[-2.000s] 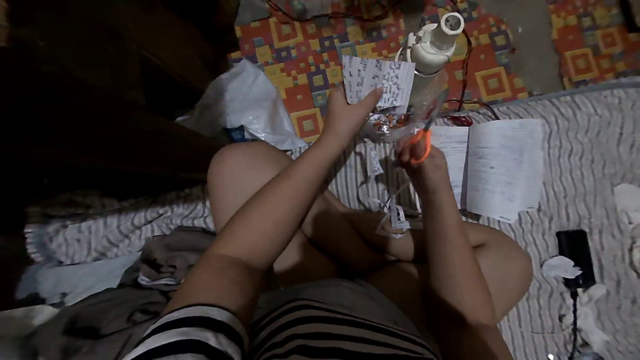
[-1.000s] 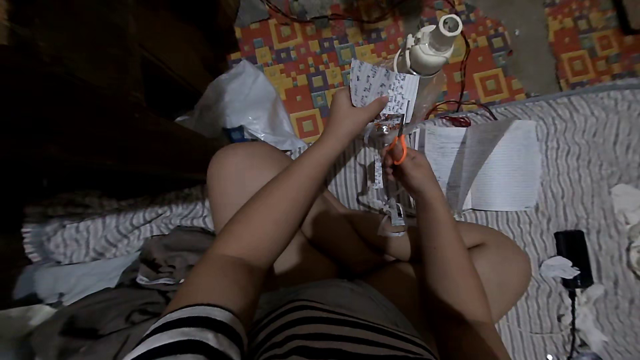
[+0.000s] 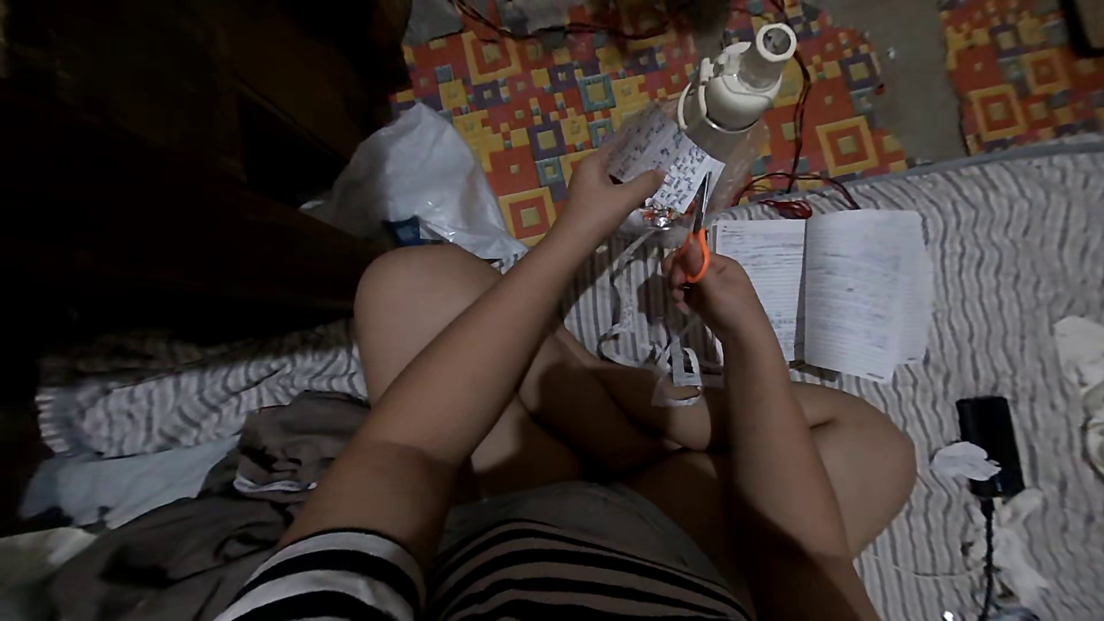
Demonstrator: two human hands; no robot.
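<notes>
Between its thumb and fingers my left hand (image 3: 608, 191) holds a sheet of paper with handwriting (image 3: 677, 164). My right hand (image 3: 714, 289) grips orange-handled scissors (image 3: 698, 252), whose blades point up at the sheet's right edge. Whether the blades are parted is hard to tell. Behind the sheet stands a clear bottle with a white cap (image 3: 740, 95). Something small and shiny (image 3: 660, 216) lies just below the sheet. Thin cut paper strips (image 3: 686, 366) lie below my hands, beside my crossed legs.
An open notebook (image 3: 862, 293) lies on the striped bedsheet (image 3: 975, 285) to the right. Farther right is a black device (image 3: 990, 444) with a cable and crumpled white scraps (image 3: 964, 461). At the left are a white plastic bag (image 3: 418, 172) and dark cloth (image 3: 293, 440). Thin wires (image 3: 798, 129) run past the bottle.
The sheet is now tilted differently in my left hand. My right hand with the scissors first moved left, then slightly lower. The notebook's pages have shifted.
</notes>
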